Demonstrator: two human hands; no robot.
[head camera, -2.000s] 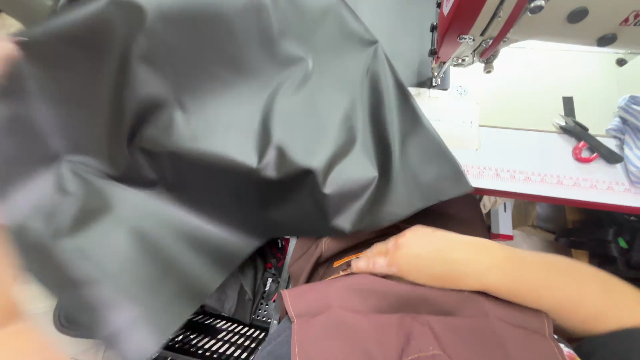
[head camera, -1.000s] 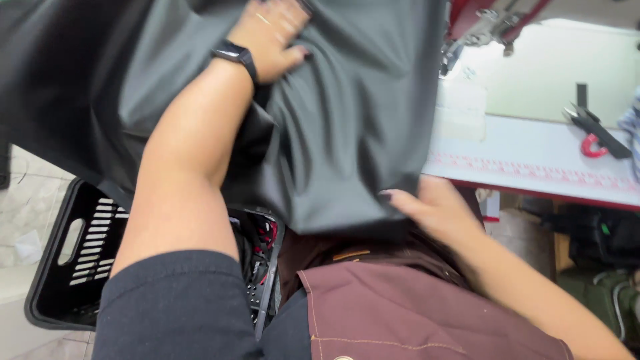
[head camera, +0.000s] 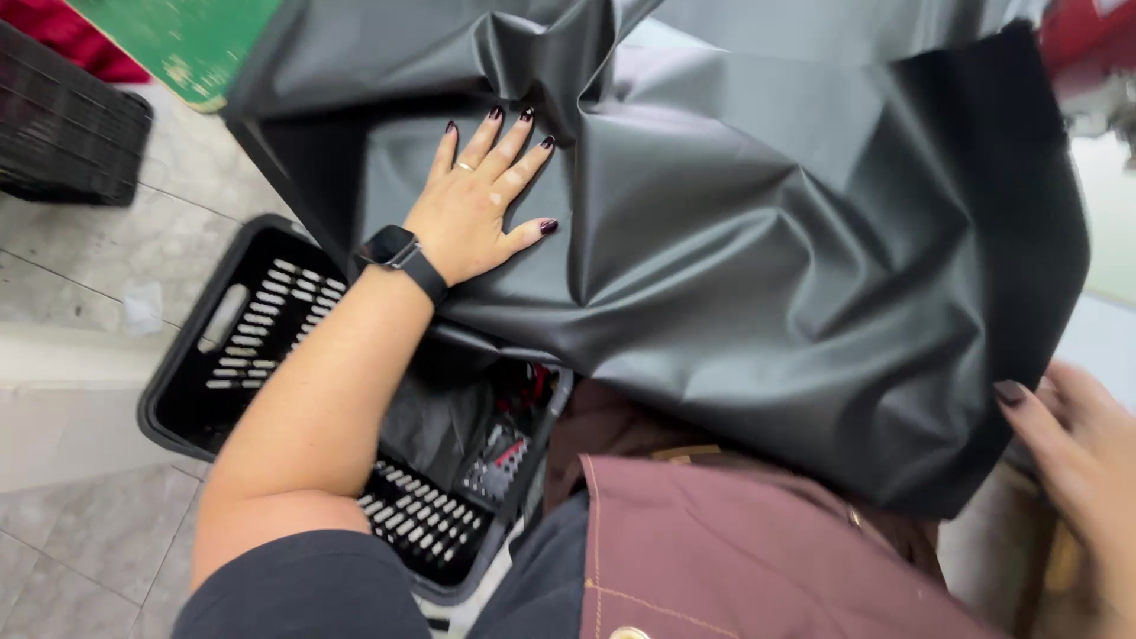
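Observation:
A large sheet of glossy black synthetic fabric (head camera: 710, 257) spreads in folds over the work surface and hangs toward my lap. My left hand (head camera: 488, 195) lies flat on its left part, palm down with the fingers apart, a dark watch on the wrist. At the right edge of the sheet is my right hand (head camera: 1074, 435), blurred and partly cut off by the frame; its thumb is beside the fabric edge, and whether it pinches the edge I cannot tell. A brown apron (head camera: 737, 550) covers my lap below the sheet.
A black plastic basket (head camera: 191, 355) with dark material and small items stands on the tiled floor at my left. Another black crate (head camera: 71, 115) is at the upper left, near a worn green surface (head camera: 191, 44). Part of a red and white sewing machine (head camera: 1087, 44) shows at the upper right.
My left hand, at the fabric's upper part a second ago, now rests flat with spread fingers. The black sheet now reaches farther right, covering more of the table. The view has swung left.

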